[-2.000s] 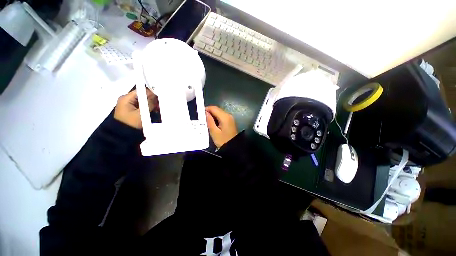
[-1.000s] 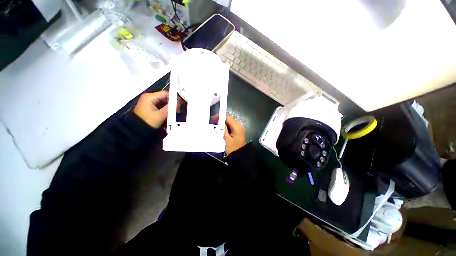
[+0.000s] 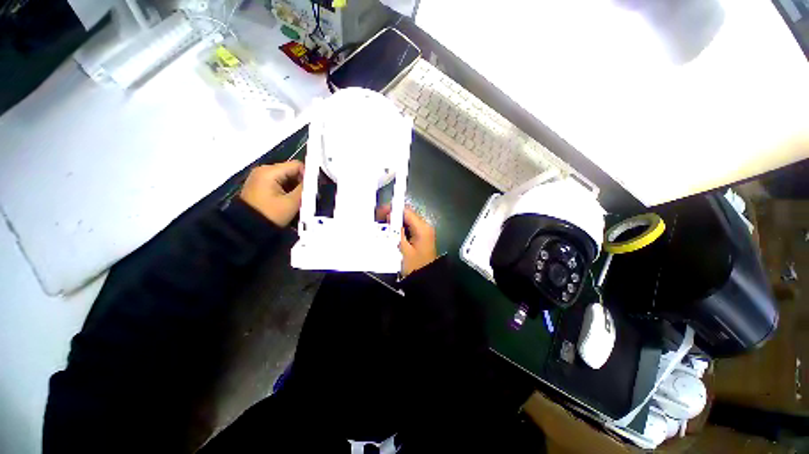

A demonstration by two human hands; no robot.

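Note:
A white camera with its white bracket and two long white bars facing up (image 3: 355, 142) is held above the bench's front edge. My left hand (image 3: 273, 191) grips its left side, with the fingertips hidden behind the left bar. My right hand (image 3: 417, 239) grips its lower right side, partly hidden behind the bracket. The camera's ball head is hidden. A second PTZ camera (image 3: 550, 257), with white housing and a black ball head with round LEDs, sits on the green mat to the right. A small purple-pink piece (image 3: 518, 316) lies just below it.
A keyboard (image 3: 470, 129) and smartphone (image 3: 377, 60) lie behind the held camera. A thin blue tool (image 3: 548, 321), white mouse (image 3: 597, 336), yellow tape roll (image 3: 634, 233) and black container (image 3: 710, 275) are at right. White sheets (image 3: 115, 177) lie left. A bright monitor (image 3: 621, 80) stands behind.
My hands and the held camera have shifted right and slightly down in the view since the oldest frame, as the whole view turned. The grip looks the same.

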